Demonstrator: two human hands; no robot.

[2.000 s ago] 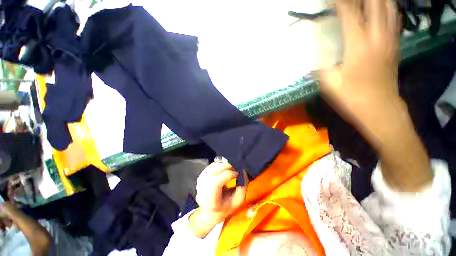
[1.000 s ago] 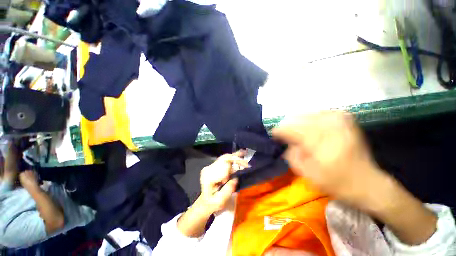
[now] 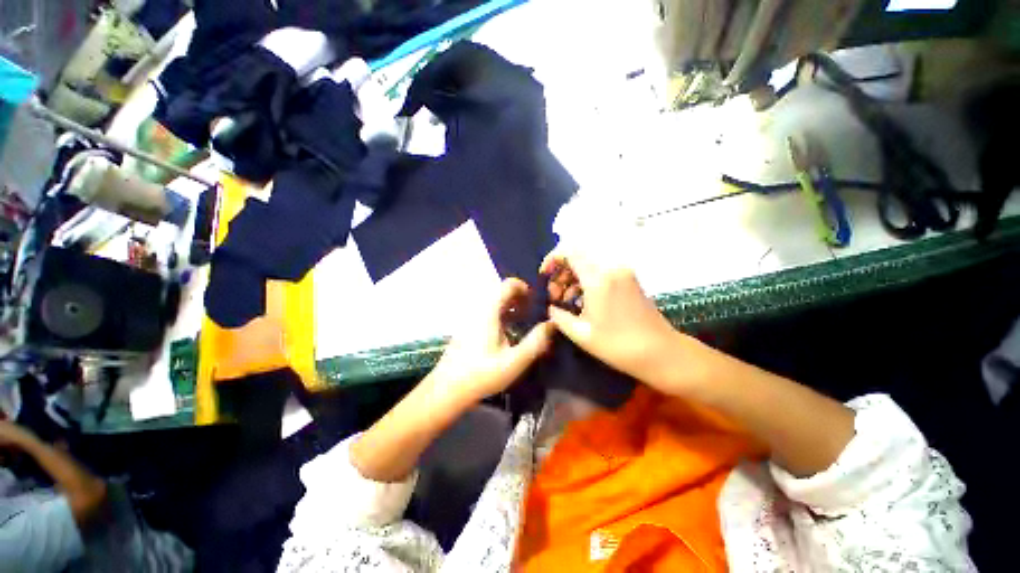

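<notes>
A dark navy fabric panel point(image 3: 498, 151) lies on the white table and runs down to my hands near the green table edge. My left hand point(image 3: 489, 341) pinches it from the left. My right hand point(image 3: 604, 313) pinches it from the right, with the fingers curled. The hands are close together, and the fabric between them is mostly hidden by the fingers. Dark fabric also hangs below my hands, over the orange apron point(image 3: 649, 476).
Black shears point(image 3: 912, 185) and yellow-green and blue snips point(image 3: 822, 196) lie at the right. The machine's base point(image 3: 727, 45) is at the back. Heaped navy pieces point(image 3: 296, 123) and a yellow-orange cloth point(image 3: 300, 325) are at the left. A person's arm point(image 3: 56, 465) shows lower left.
My right hand has come down from the right side of the table to the fabric beside my left hand. Both hands now hold it over the table edge. The view has shifted.
</notes>
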